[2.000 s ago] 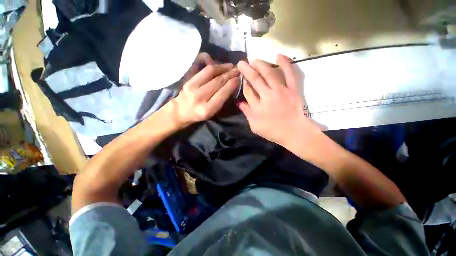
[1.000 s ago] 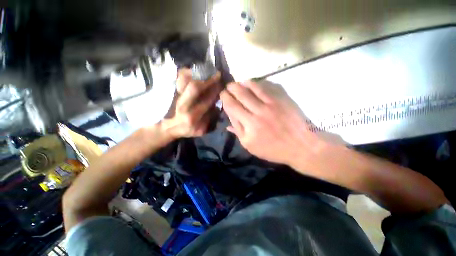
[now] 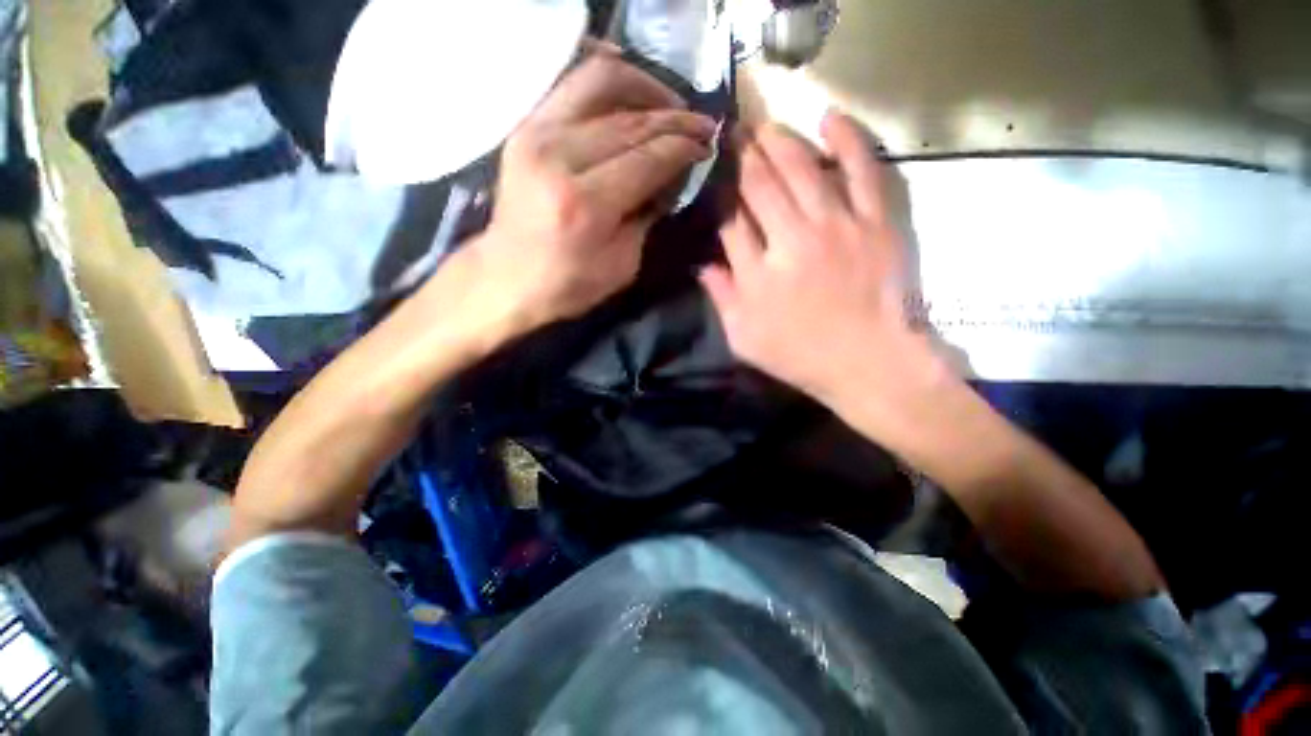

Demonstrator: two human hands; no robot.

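Note:
A black, grey and white garment (image 3: 633,374) lies on the machine table and hangs over its front edge. Its white rounded patch (image 3: 446,94) lies left of my left hand. My left hand (image 3: 582,180) pinches the cloth's edge between thumb and fingers, just in front of the needle area. A small white edge shows below those fingertips. My right hand (image 3: 820,259) lies with spread fingers on the black cloth and the table, beside the left fingertips. A shiny metal machine part (image 3: 794,29) is at the top edge. The needle tip cannot be made out.
The white machine bed (image 3: 1093,245) with ruler marks runs to the right. A tan board (image 3: 158,338) is at the left. A blue plastic crate (image 3: 453,539) stands below the table, left of the grey-green shirt. Dark cloth lies at both lower sides.
The view tilted toward the machine head and back, and the head no longer covers the garment's left part. My left hand still pinches the cloth, and the right fingers are more spread.

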